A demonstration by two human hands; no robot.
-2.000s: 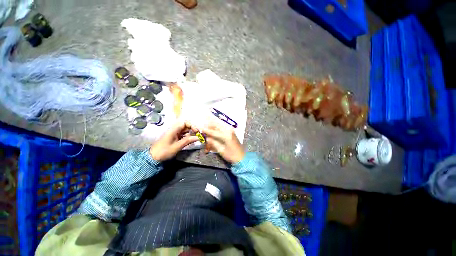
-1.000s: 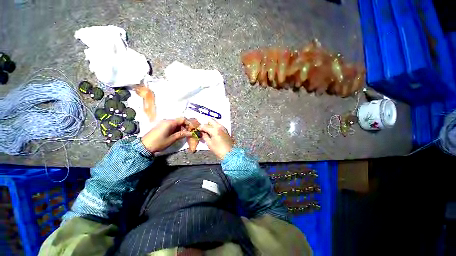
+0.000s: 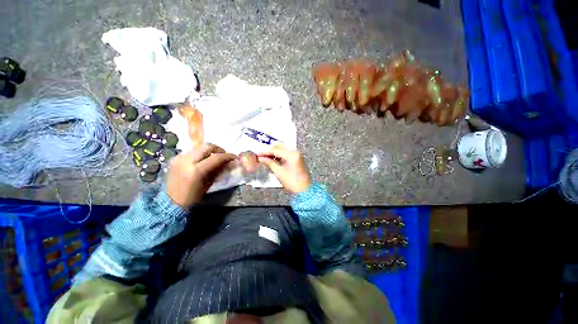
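Note:
My left hand (image 3: 198,171) and my right hand (image 3: 288,168) meet over the near edge of the white cloth (image 3: 225,117). A small orange-brown piece (image 3: 249,161) is between their fingertips, both hands holding it. No dark part shows on it in this view. A slim dark tool (image 3: 260,135) lies on the cloth, just beyond my right hand. An orange piece (image 3: 195,124) lies on the left part of the cloth. Several dark round parts (image 3: 152,126) with yellow marks are clustered left of the cloth.
A pale cord hank (image 3: 60,139) lies at left, a crumpled white cloth (image 3: 146,69) beyond. An overlapping row of orange pieces (image 3: 390,92) lies at right, with a white mug (image 3: 481,150) and thin loop near it. Blue crates (image 3: 507,63) stand at right; a blue tray (image 3: 412,253) sits under the bench edge.
The view has shifted since the earliest frame. My hands have moved slightly apart, the left further left. The held piece now shows as a rounded orange-brown shape, its yellow and dark part no longer visible.

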